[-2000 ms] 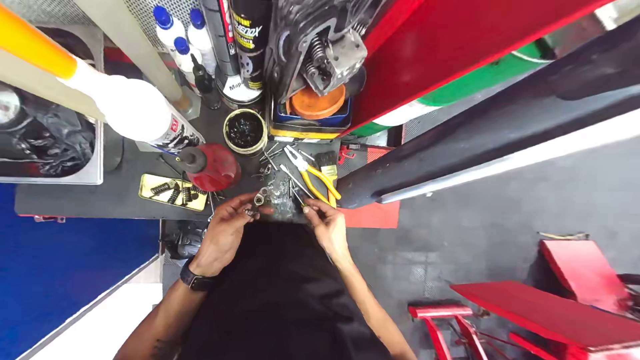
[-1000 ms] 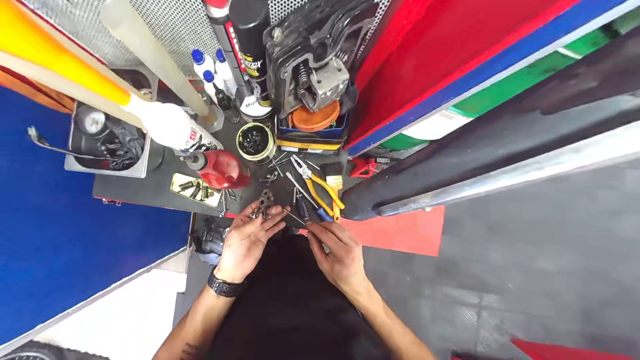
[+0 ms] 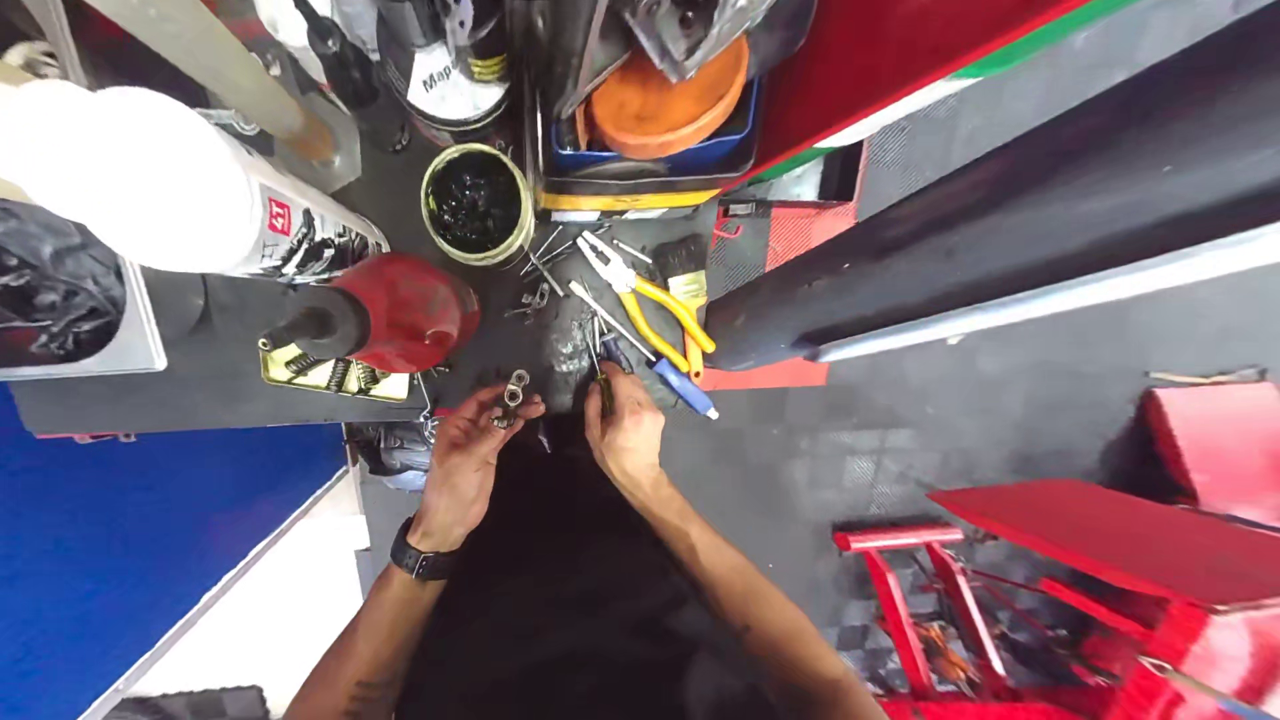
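My left hand holds a small metal part with round openings between its fingers at the bench's near edge. To its right, my right hand is closed around the dark handle of a thin-shafted screwdriver, whose shaft points away from me. Right of that hand lie a blue-handled screwdriver and combination pliers with yellow handles. Beyond them rests a paintbrush. Small metal pins and clips are scattered between the hands and an open tub of dark grease.
A red bottle stands at left beside a yellow tray of springs. Behind are a white bottle, a spray can and an orange dish in a blue bin. A thick black post crosses at right.
My right hand now grips a dark screwdriver handle by the tools; one second ago it was close to my left hand. My left hand still holds the metal part. The view has shifted closer to the bench.
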